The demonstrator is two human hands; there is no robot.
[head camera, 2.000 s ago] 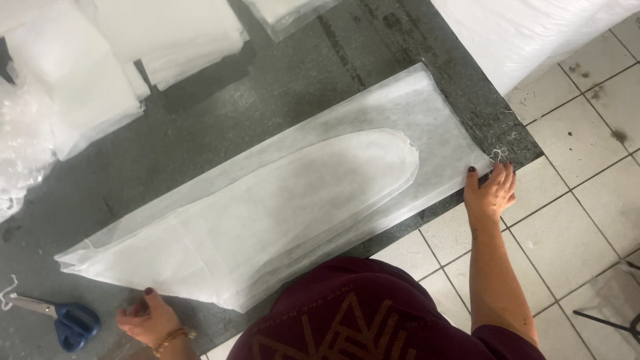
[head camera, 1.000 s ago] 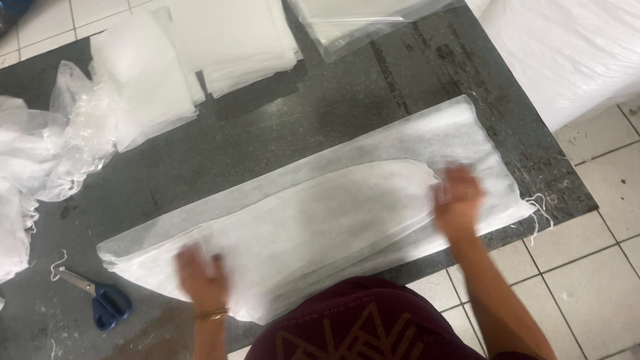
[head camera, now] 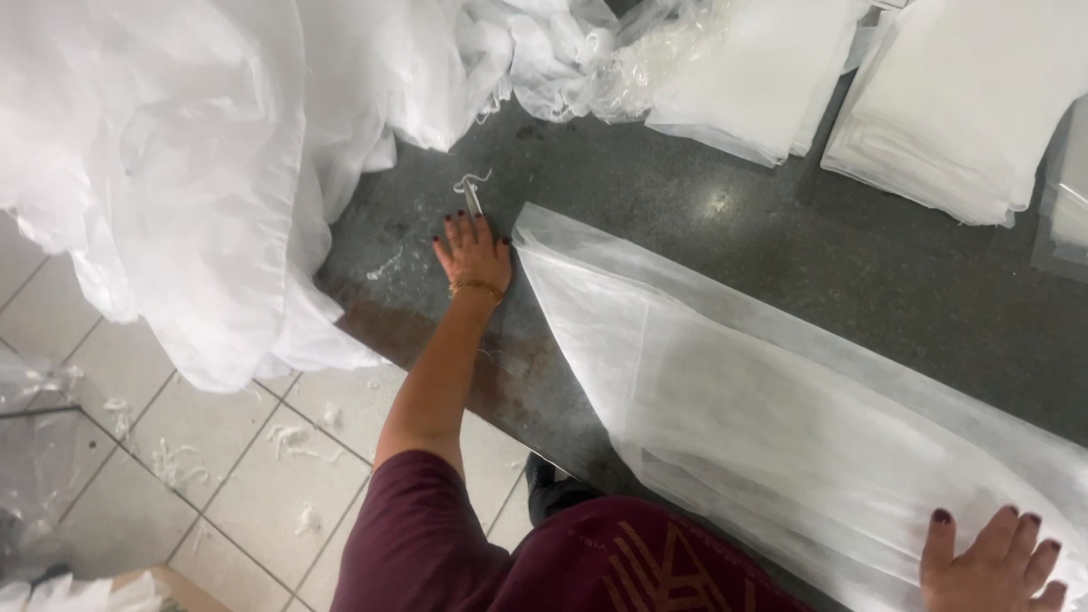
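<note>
My left hand [head camera: 473,259] lies palm down over the scissors [head camera: 472,197]; only part of the metal blades shows past my fingertips, and the handles are hidden. Whether my fingers grip them is not plain. At the lower right my right hand [head camera: 990,557] rests with spread fingers on the white sheer fabric [head camera: 765,399]. That fabric is folded in layers and lies flat along the dark table, its pointed left end close beside my left hand.
Heaped white fabric [head camera: 212,170] hangs over the table's left end. Folded white stacks [head camera: 943,110] and crumpled clear plastic [head camera: 633,72] lie along the far side. Thread scraps [head camera: 289,438] are scattered on the tiled floor [head camera: 246,484] beyond the dark table's edge [head camera: 518,442].
My left hand has moved off the fabric onto the scissors, which lay uncovered beside it before. My right hand still touches the fabric. The view has swung to the left.
</note>
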